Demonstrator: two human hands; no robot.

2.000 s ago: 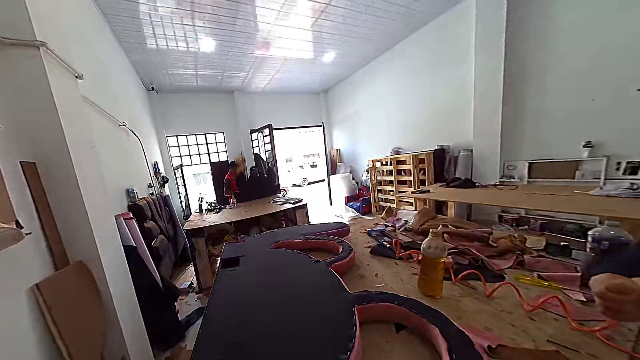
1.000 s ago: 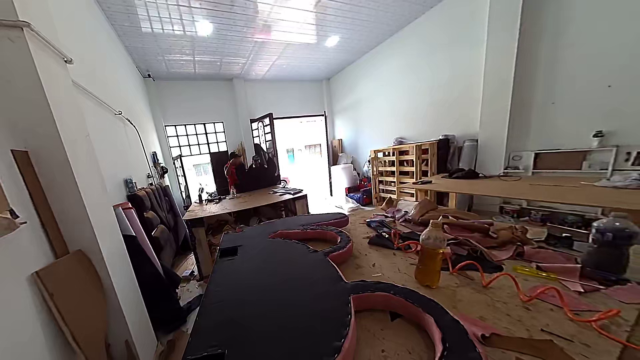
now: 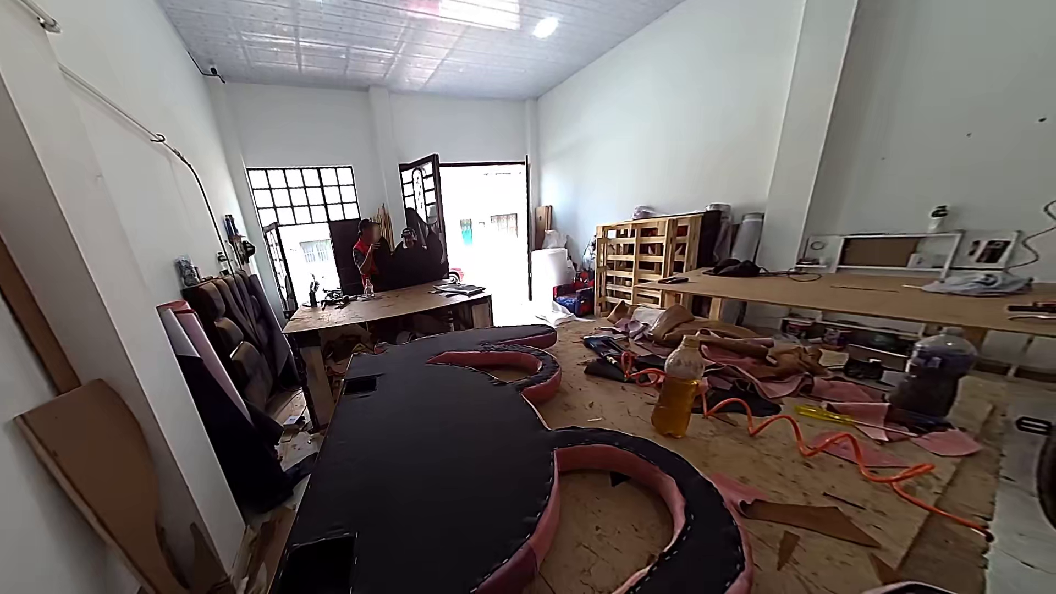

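Neither my left hand nor my right hand is in the head view. A large curved panel covered in black upholstery material point(image 3: 445, 445) lies on a wooden worktable point(image 3: 615, 511), its edges pink with light stitches or staples along them. Two rounded loops stick out from its right side, and dark rectangular openings show near its left edge. Right of the panel stands a plastic bottle of yellow-amber liquid point(image 3: 675, 396). An orange coiled air hose point(image 3: 792, 421) runs past it across the table. Pink and brown material scraps point(image 3: 742, 355) are heaped behind the bottle.
A dark jug point(image 3: 932, 379) stands at the right. A long workbench point(image 3: 866, 297) and a slatted wooden pallet point(image 3: 643, 260) are behind. Two people stand beyond another table point(image 3: 388, 307), near an open doorway. Rolls of material point(image 3: 214, 388) and a cut board point(image 3: 99, 470) lean at left.
The orange hose's right end, beside a rounded object in the earliest frame, now shows without that object. The bottle and panel stay in place.
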